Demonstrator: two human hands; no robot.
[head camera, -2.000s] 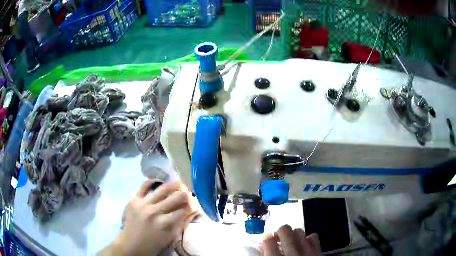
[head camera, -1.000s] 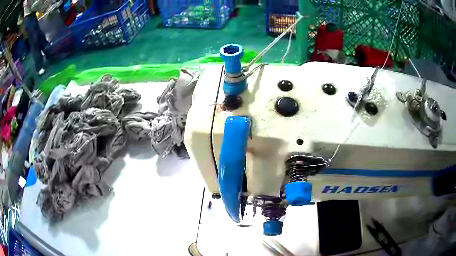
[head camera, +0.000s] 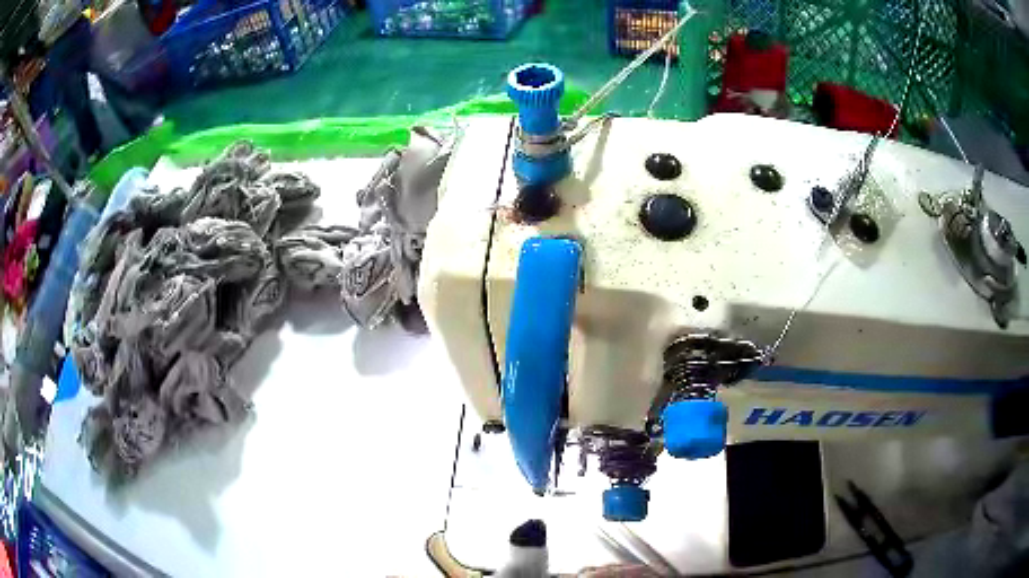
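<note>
Neither my left hand nor my right hand can be made out. A large white sewing machine (head camera: 609, 282) marked "HAOSEN" stands in front of me, with a blue curved guard (head camera: 542, 361) at its needle end. Crumpled grey fabric pieces (head camera: 169, 294) lie heaped on the white table (head camera: 327, 452) at left, and more grey fabric (head camera: 384, 248) lies against the machine's left end. A small pale thing with a dark tip (head camera: 524, 551) stands up at the bottom edge, cut off and unclear. Tweezer prongs (head camera: 638, 551) lie to its right.
A dark smartphone (head camera: 775, 502) lies on the machine bed, with black thread snips (head camera: 874, 528) right of it. Pale crumpled cloth (head camera: 1004, 519) is at the right edge. Blue crates (head camera: 254, 40) and a green lattice crate (head camera: 835, 57) stand on the green floor behind.
Both hands, seen two seconds ago at the machine's front, have left the picture. The view has shifted, so the machine sits further right. The dark-tipped pale thing has appeared at the bottom edge.
</note>
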